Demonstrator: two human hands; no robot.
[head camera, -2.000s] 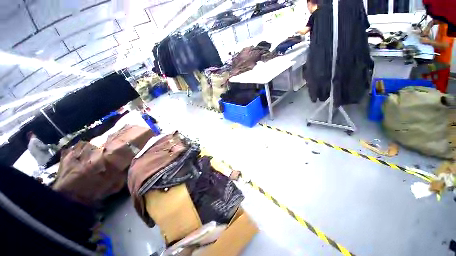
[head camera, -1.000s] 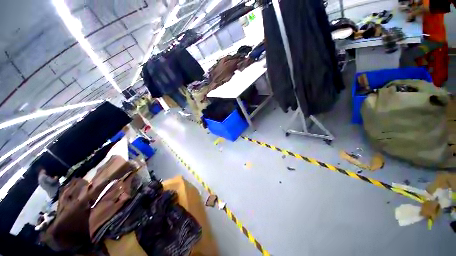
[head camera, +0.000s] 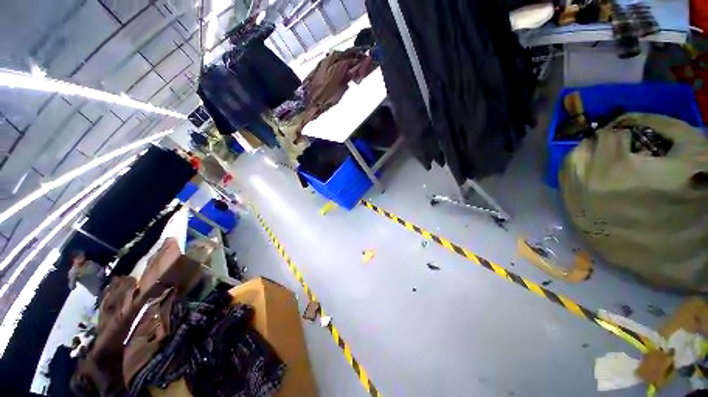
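Neither of my hands is in the picture. Nearest in front, at the lower left, a heap of dark plaid garments lies in and over an open cardboard box. Brown cloth is heaped beside and partly behind the plaid. No snips or other tool can be made out.
Yellow-black tape crosses the grey floor. A rack of dark garments stands beyond it. A blue bin sits by a white table. A bulging olive sack stands at right before another blue bin. Scraps lie lower right.
The view has moved forward and turned. The rack, table and blue bin have shifted left in the picture; the olive sack appears larger. The boxed garments have shifted toward the lower left.
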